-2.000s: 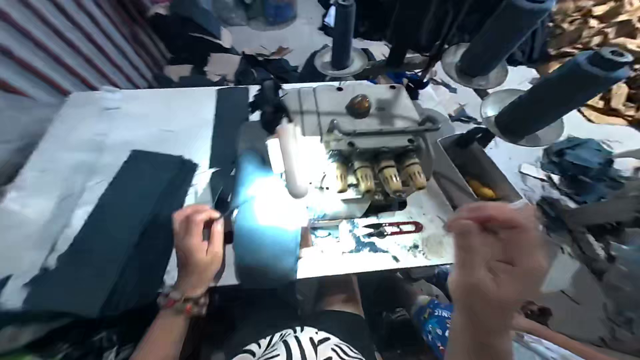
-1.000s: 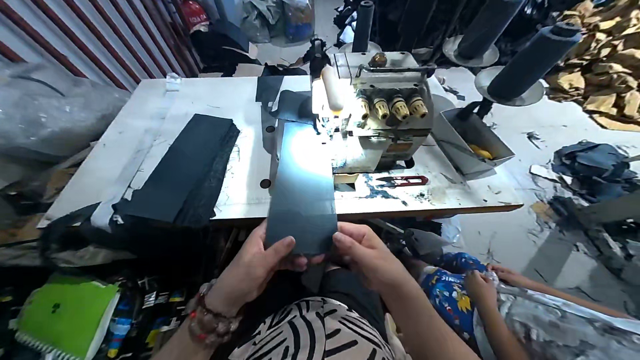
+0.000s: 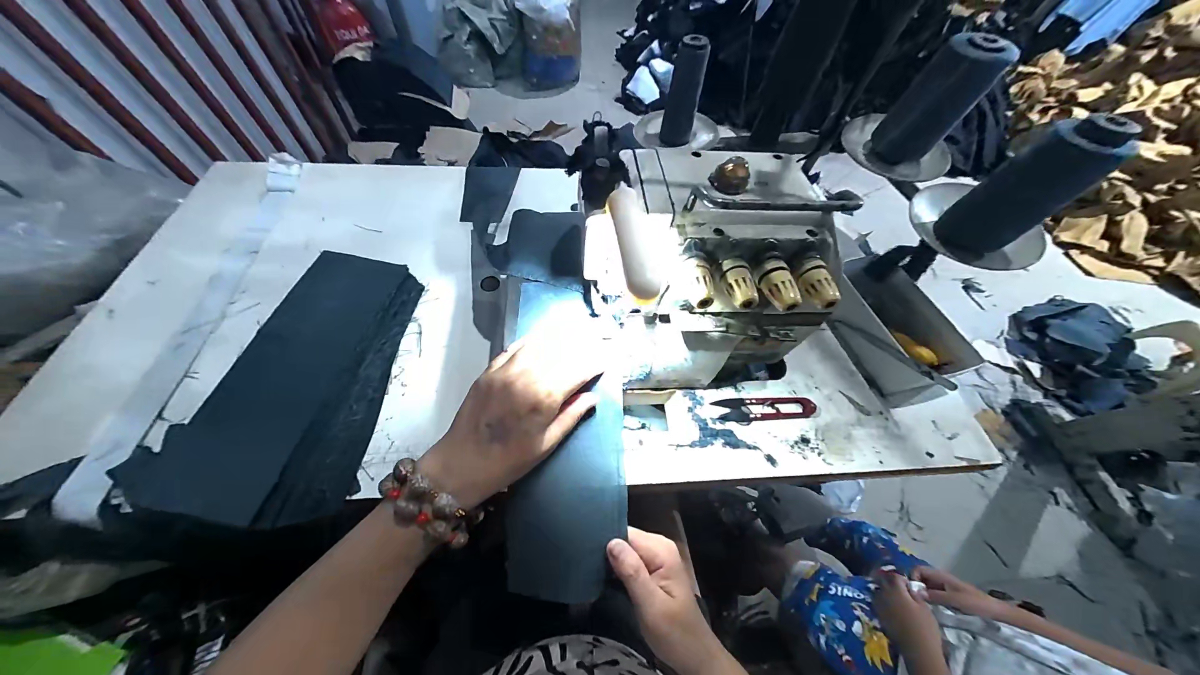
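A dark fabric panel (image 3: 567, 506) runs from the needle area of an overlock sewing machine (image 3: 750, 216) down over the table's front edge. My left hand (image 3: 516, 412), with a beaded bracelet at its wrist, lies on the panel just below the machine's bright lamp, where glare hides the fingertips. The panel's lower right edge is pinched between thumb and fingers of my right hand (image 3: 656, 581). To the left lies a stack of dark fabric panels (image 3: 291, 375). Red-handled thread snips (image 3: 764, 409) rest on the table right of the panel.
The white table (image 3: 431, 375) carries thread scraps. Thread cones (image 3: 1031, 187) stand behind the machine, and a metal tray (image 3: 900, 328) sits to its right. A person in blue patterned clothing (image 3: 834, 600) is close by at lower right. Fabric scraps (image 3: 1078, 352) lie farther right.
My left hand has moved from the panel's lower end up onto it near the machine. My right hand stays at the lower end, now on its right edge. Two seconds ago both hands were apart.
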